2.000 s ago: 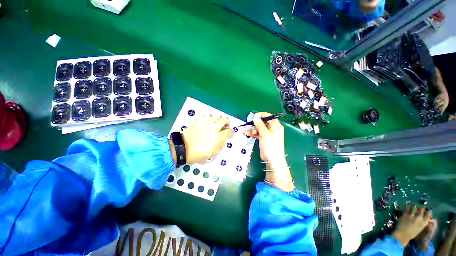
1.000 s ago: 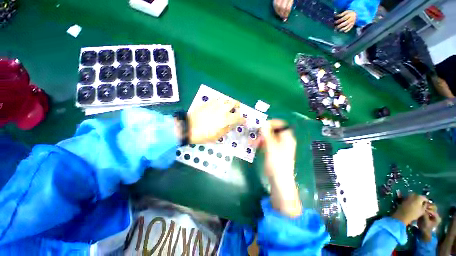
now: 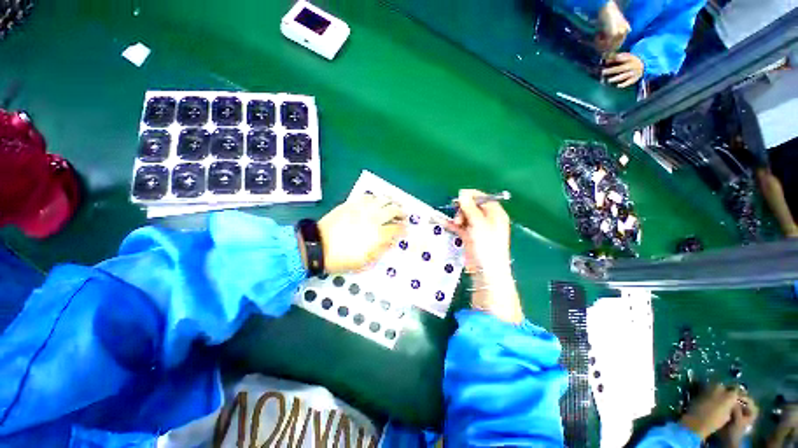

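Note:
A white tray with small dark centre dots (image 3: 426, 276) lies on the green bench in front of me. A white liner sheet (image 3: 348, 321) with rows of dark discs lies at its near edge. My left hand (image 3: 360, 233) rests flat over the upper left part of the tray and hides some dots; I cannot tell if it grips anything. My right hand (image 3: 481, 226) holds thin tweezers (image 3: 496, 197) over the tray's upper right edge. Their tips point left and are too small to make out clearly.
A white holding tray (image 3: 316, 147) of black housings is at upper left. A white device (image 3: 315, 30), paper scrap (image 3: 136, 53) and red fan (image 3: 39, 184) lie beyond. At right are a component pile (image 3: 600, 199), metal frame (image 3: 700, 266), black mesh (image 3: 571, 367), white sheets (image 3: 623, 350) and other people's hands (image 3: 719, 409).
My right hand has gone from blurred to sharp beside the tray edge. The view has shifted, showing more of the white device. My left hand remains on the tray.

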